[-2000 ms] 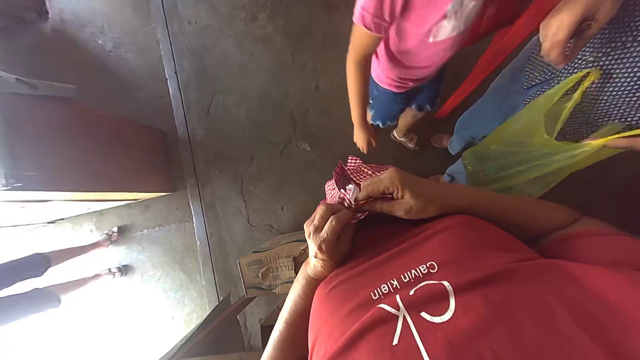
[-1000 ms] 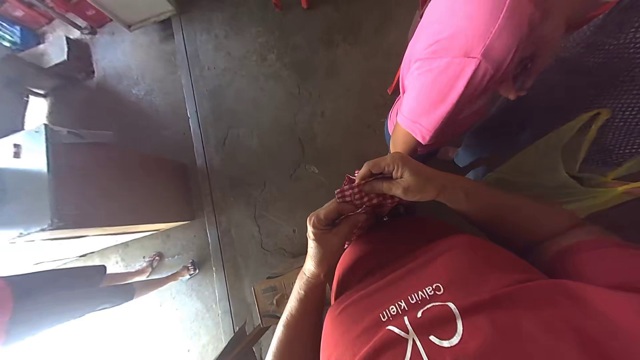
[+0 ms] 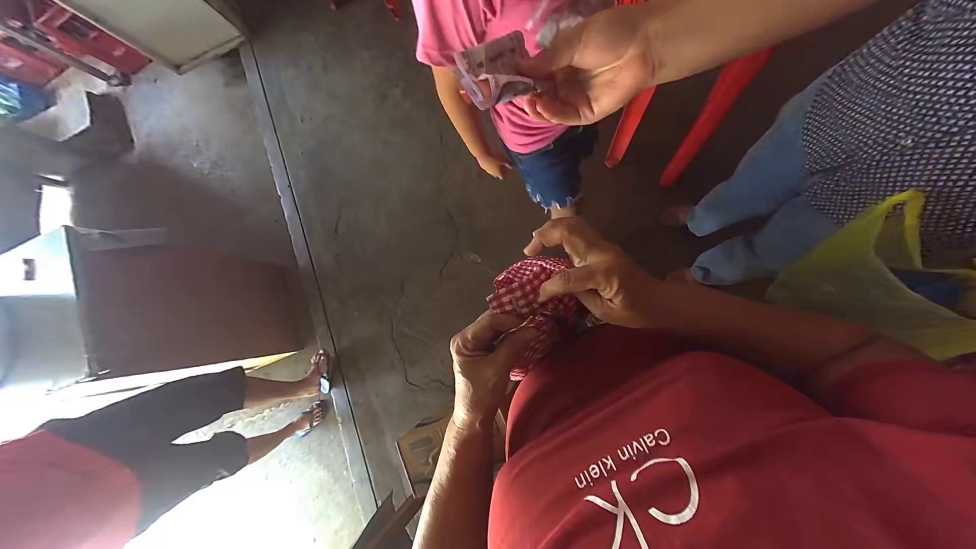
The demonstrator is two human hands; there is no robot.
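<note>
Red-and-white checked cloth [image 3: 526, 286], bunched up in front of my red shirt, lies between my two hands. My left hand [image 3: 484, 354] pinches its lower left part between thumb and fingers. Over its right part is my right hand [image 3: 606, 278], thumb against the fabric and index finger raised away from it; whether its hidden fingers grip the cloth is unclear. Above, another person's hand [image 3: 595, 69] holds out folded paper [image 3: 496, 69] that looks like banknotes, apart from my hands.
A person in a pink shirt [image 3: 526, 130] stands ahead. At right are a person in patterned clothing [image 3: 884, 130] and a yellow plastic bag [image 3: 862, 282]. Red plastic legs [image 3: 709, 114] stand behind. Cardboard [image 3: 419, 450] lies low; someone in sandals [image 3: 316, 415] is at left.
The other person's hand with the folded paper has come into view above. The person in pink, bent close one second ago, is now farther from my hands. My right index finger has lifted off the cloth.
</note>
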